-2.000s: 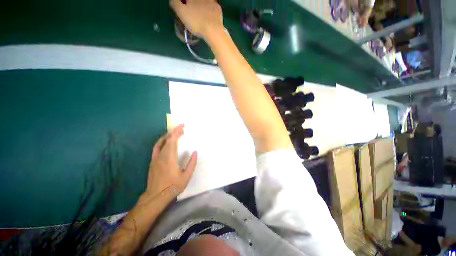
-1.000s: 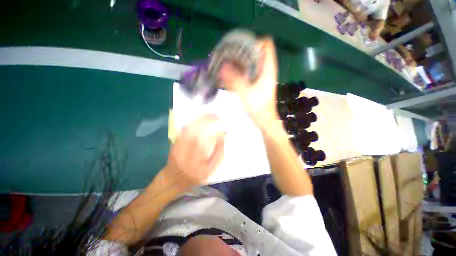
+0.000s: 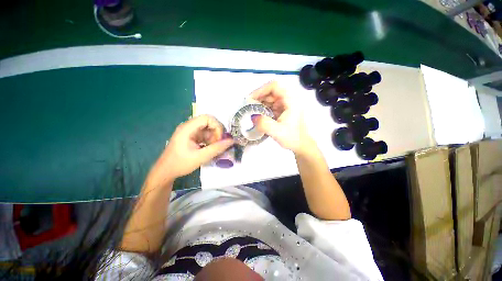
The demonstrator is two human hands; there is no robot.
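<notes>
A silver ring body [image 3: 251,122] with a ribbed edge and pale centre is held over the white work sheet [image 3: 242,173]. My right hand [image 3: 280,118] grips it from the right, with the thumb over its centre. My left hand [image 3: 192,145] is at its left edge, fingertips pinched near the rim; whether they hold a small part or the rim is unclear. A purple shell [image 3: 224,160] shows just below my left fingers, partly hidden by them.
Several black flanged collars [image 3: 347,110] stand in rows to the right on the sheet. Another purple unit with a white wire [image 3: 117,16] lies on the green belt at upper left. Cardboard cartons [image 3: 435,214] are at lower right. A red object [image 3: 47,225] is at lower left.
My right hand has come back from the belt with the silver and purple unit. Both hands now meet at it over the sheet. The view has shifted.
</notes>
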